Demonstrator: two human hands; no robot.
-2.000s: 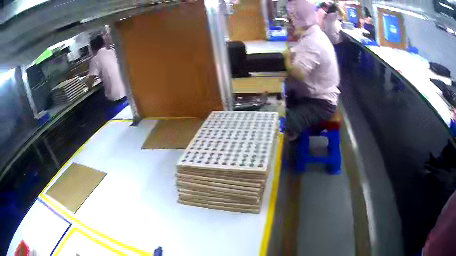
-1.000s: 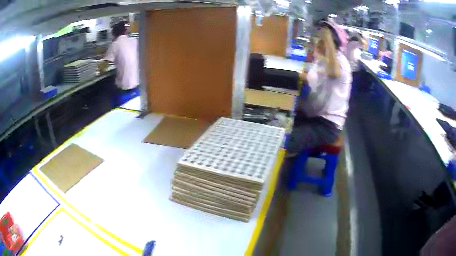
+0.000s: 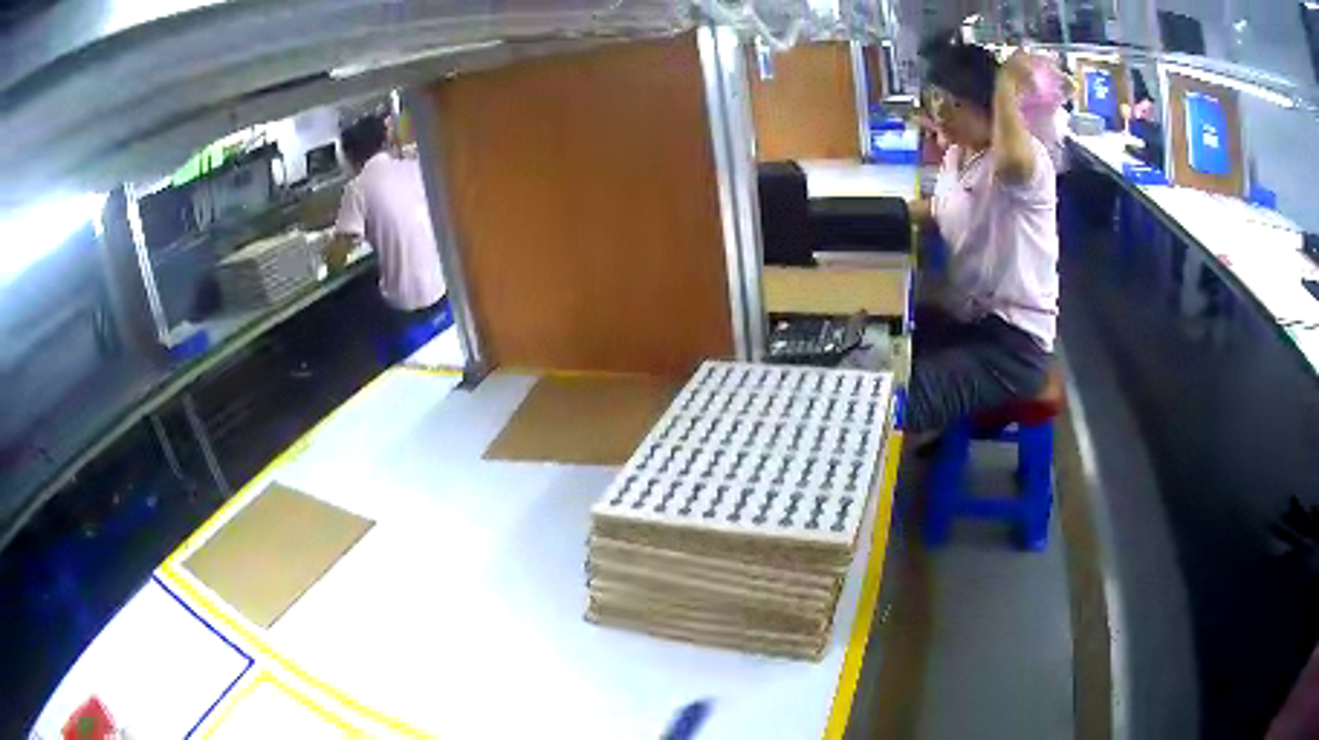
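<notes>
Neither of my hands shows clearly in the head view. A tray stack (image 3: 712,600) with many brown-edged layers stands at the right side of the white bench (image 3: 477,578). Its white top tray (image 3: 752,448) has rows of dark dumbbell-shaped cutouts; small parts in them are too small to tell. A dark blue pen-like object (image 3: 689,719), perhaps the marker, shows at the bottom edge, cut off; what holds it, if anything, is not visible. A pink patch, perhaps a sleeve, is at the lower right edge.
One brown cardboard sheet (image 3: 279,551) lies at the left, another (image 3: 579,419) before the brown partition (image 3: 593,203). A red box (image 3: 90,720) is at the bottom left. A person in pink (image 3: 998,239) sits on a blue stool (image 3: 992,477) beyond the bench; another person (image 3: 394,224) is at the left.
The view has shifted, so the stack appears further right. The seated person now shows dark hair, a pink cap held behind the head by a raised hand.
</notes>
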